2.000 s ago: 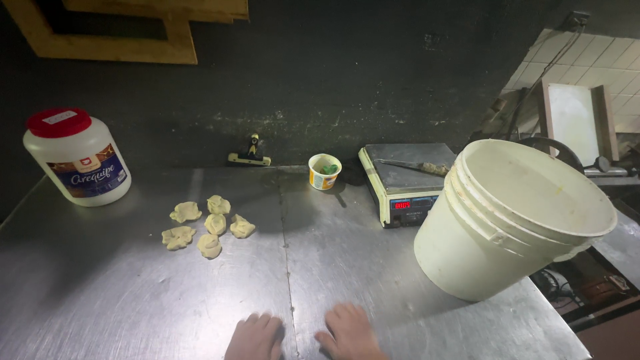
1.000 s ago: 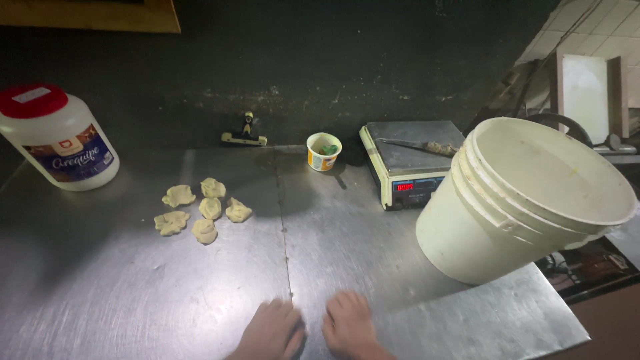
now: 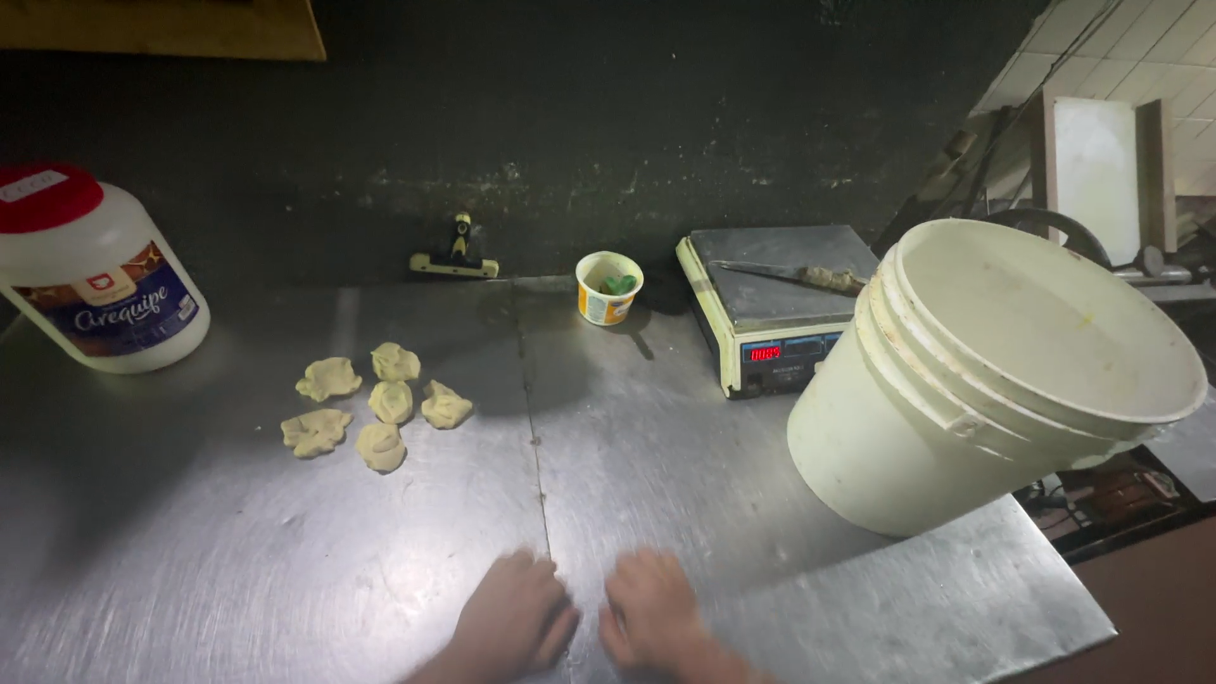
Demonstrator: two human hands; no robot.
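My left hand [image 3: 518, 613] and my right hand [image 3: 654, 608] rest side by side near the front of the metal table [image 3: 285, 560], one on each side of its seam. Both are slightly blurred, with fingers curled down; whether anything is under them cannot be seen. Several lumps of dough [image 3: 389, 402] lie in a loose cluster ahead and to the left of my left hand. A small tub [image 3: 608, 290] with something green inside stands beyond both hands. To its right is a digital scale [image 3: 779, 285] with a knife [image 3: 788, 274] lying across its plate.
A large white plastic bucket [image 3: 912, 408] stands at the right, partly in front of the scale. A red-lidded arequipe jar [image 3: 114, 275] is at the far left. A black and cream tool [image 3: 456, 256] lies near the dark wall. The table's right corner [image 3: 1107, 627] shows below the bucket.
The hands stay near the table's front edge, close together, with only small shifts. The dough lumps, tub and scale have not plainly moved on the table. The view has shifted somewhat.
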